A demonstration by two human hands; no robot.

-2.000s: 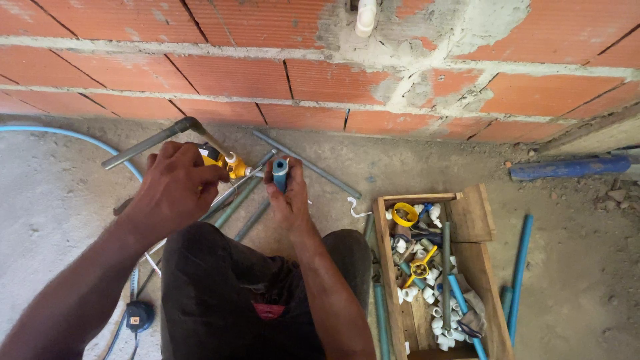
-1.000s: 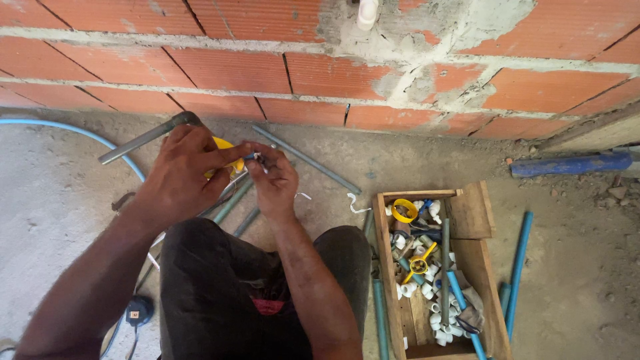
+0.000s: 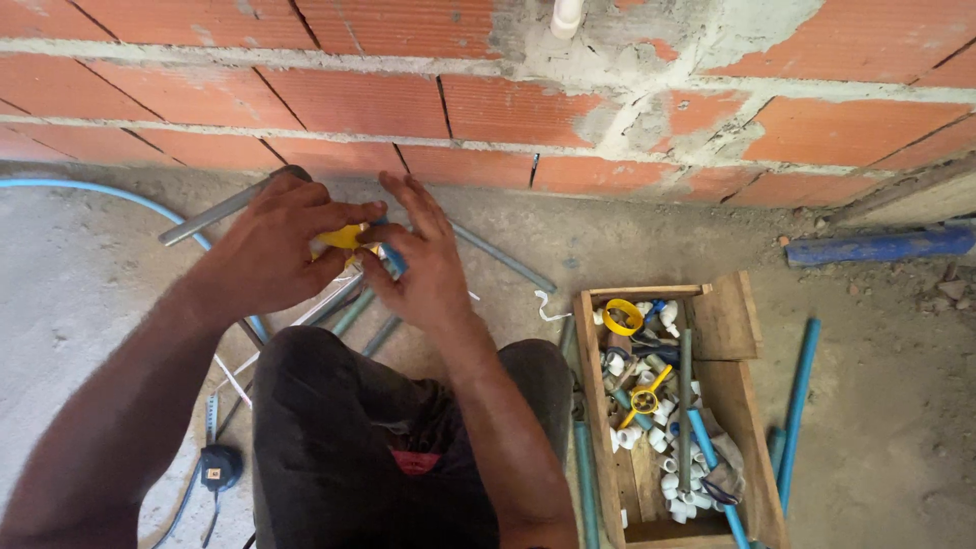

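Both hands meet over the floor left of centre. My left hand [image 3: 286,244] is closed around a yellow thing [image 3: 341,237], which shows between its thumb and fingers; its exact kind is hard to tell. Close against it, my right hand [image 3: 419,263] has its thumb and index finger on the same spot, with the other fingers stretched out. A blue piece [image 3: 393,261] shows under the right fingers, partly hidden. Behind the left hand, a grey pipe with an elbow end [image 3: 217,215] slants up to the right.
To the right stands a wooden box [image 3: 595,412] of white fittings, pipe pieces and a yellow-handled tool [image 3: 644,399]. Blue pipe [image 3: 799,404] lies beside it. A tape measure [image 3: 221,467] and blue hose [image 3: 99,186] are at left; grey pipe [image 3: 503,255] lies near the brick wall [image 3: 366,99].
Two seconds ago my right hand held a blue piece upright, apart from my left hand. Now both hands are together at the yellow thing, and the right hand's outer fingers have spread out.
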